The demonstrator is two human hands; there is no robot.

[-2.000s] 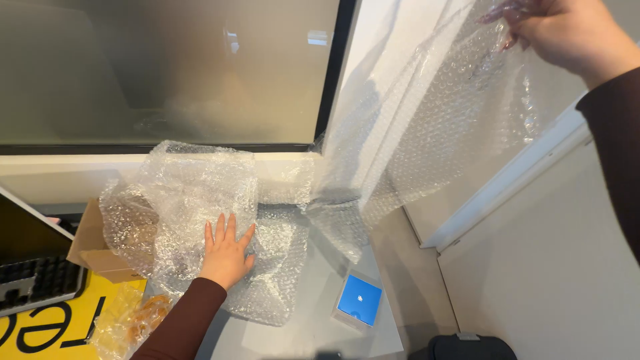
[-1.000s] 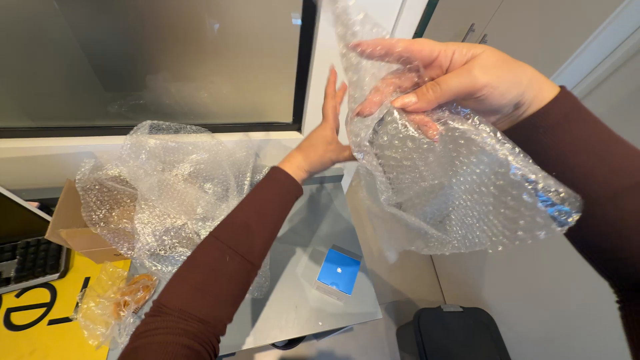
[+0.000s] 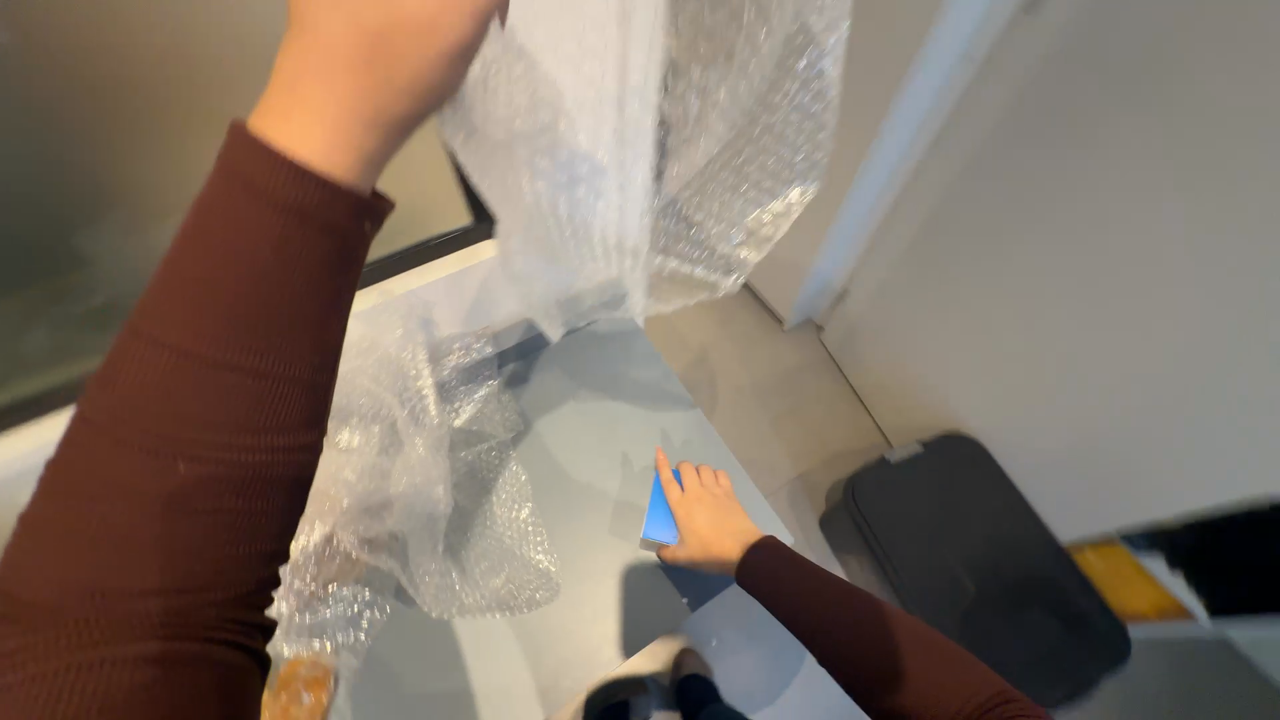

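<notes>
My left hand [image 3: 385, 70] is raised at the upper left, its fingers cut off by the top edge. A sheet of clear bubble wrap [image 3: 660, 150] hangs beside it from the top of the view; whether the fingers grip it is hidden. Low on the grey table [image 3: 590, 430], my right hand [image 3: 708, 515] is closed around a small blue-topped box [image 3: 660, 512], its thumb and fingers at the box's edges. More crumpled bubble wrap [image 3: 430, 480] lies on the table to the left, partly behind my left forearm.
A black lidded bin [image 3: 985, 570] stands on the floor right of the table. A dark-framed glass panel [image 3: 110, 150] is at the left, a pale door or cabinet front [image 3: 1090, 250] at the right. An orange item in clear plastic [image 3: 298, 690] lies at the lower left.
My right hand has let go of the bubble wrap and moved down to the blue-topped box. My left hand has risen beside the hanging sheet. The view has shifted.
</notes>
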